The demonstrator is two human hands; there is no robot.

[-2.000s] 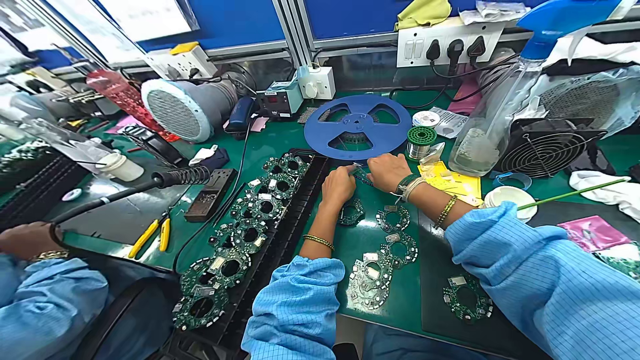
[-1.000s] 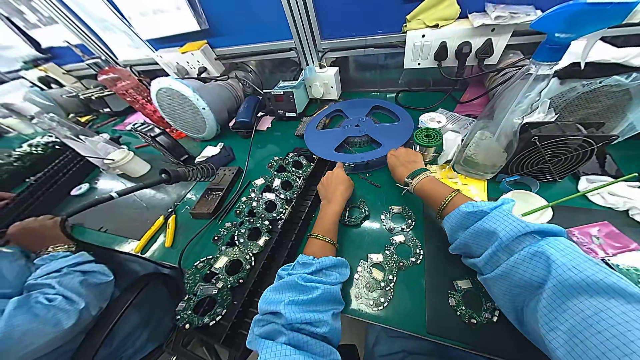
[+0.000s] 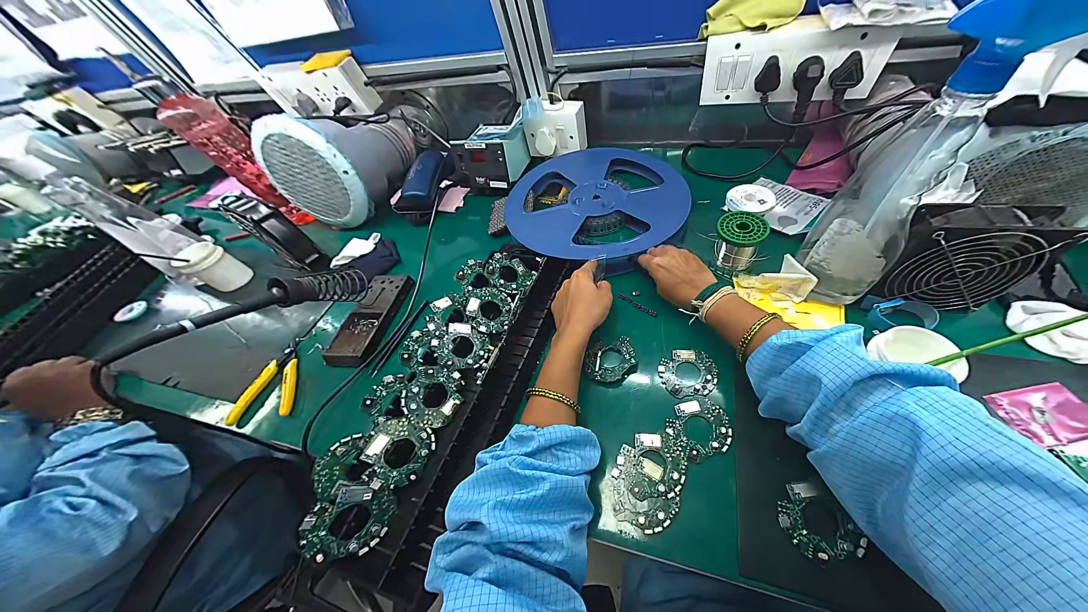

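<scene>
A blue plastic component reel (image 3: 595,200) lies on the green bench mat. My left hand (image 3: 582,299) is at its near edge, fingertips together on a small clear strip. My right hand (image 3: 677,274) touches the reel's near right edge, fingers bent; what its fingertips hold is hidden. Between my hands a short dark strip of small parts (image 3: 637,305) lies on the mat. Nearer to me lie several ring-shaped green circuit boards, among them one (image 3: 610,360) beside my left wrist and another (image 3: 688,373) to its right.
Left of my left arm, a black slotted rack (image 3: 501,399) carries rows of ring-shaped boards (image 3: 399,453). A solder spool (image 3: 742,238), spray bottle (image 3: 901,187) and fan (image 3: 977,255) stand right. Yellow-handled cutters (image 3: 270,391) lie left, near a co-worker's hand (image 3: 51,387).
Two seconds ago both hands were close together below the reel; my right hand has since moved to the right. The dark strip now shows between them.
</scene>
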